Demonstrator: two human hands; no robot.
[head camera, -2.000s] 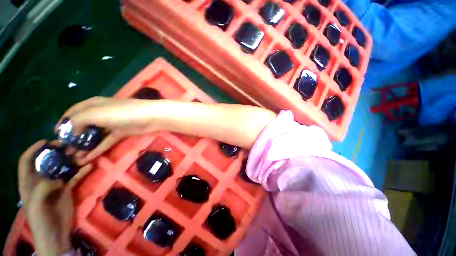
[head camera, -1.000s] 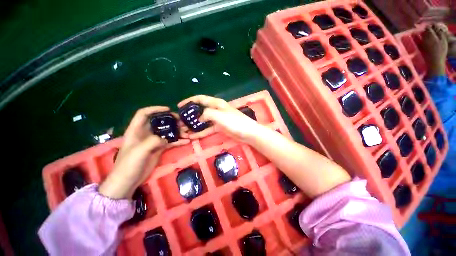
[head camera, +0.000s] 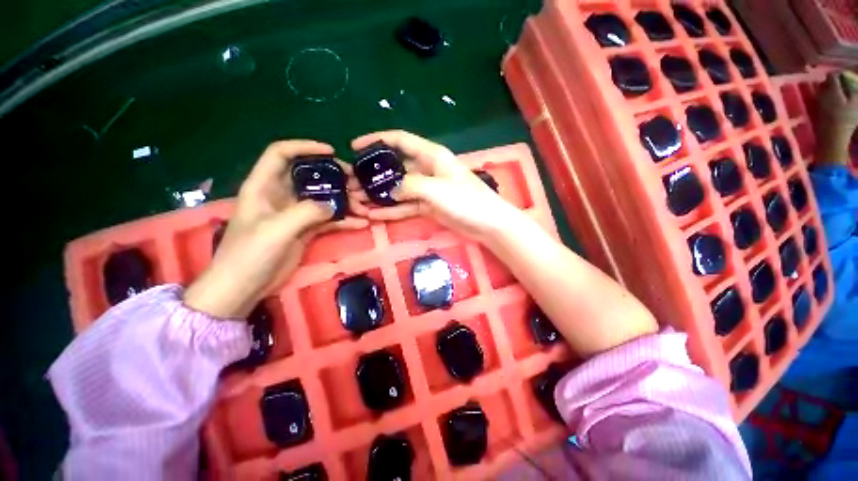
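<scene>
My left hand holds a black watch body upright, its dark screen lit with small white marks. My right hand holds a second watch body beside it, also with small white marks on the screen. The two bodies are close together but apart, above the far edge of a coral foam tray. The tray's square pockets hold dark watch bodies, such as one with a bright glare patch. Some pockets below and near my hands show no watch. My forearms hide part of the tray.
A tall tray stack full of watch bodies stands at the right. A loose watch body and small white scraps lie on the green surface. A metal rail curves at upper left. Another person's hand and blue sleeve show at far right.
My hands have come from the left to the middle, side by side over the tray's far edge. The screens now face me with fewer lit marks than one second ago. The camera view has turned.
</scene>
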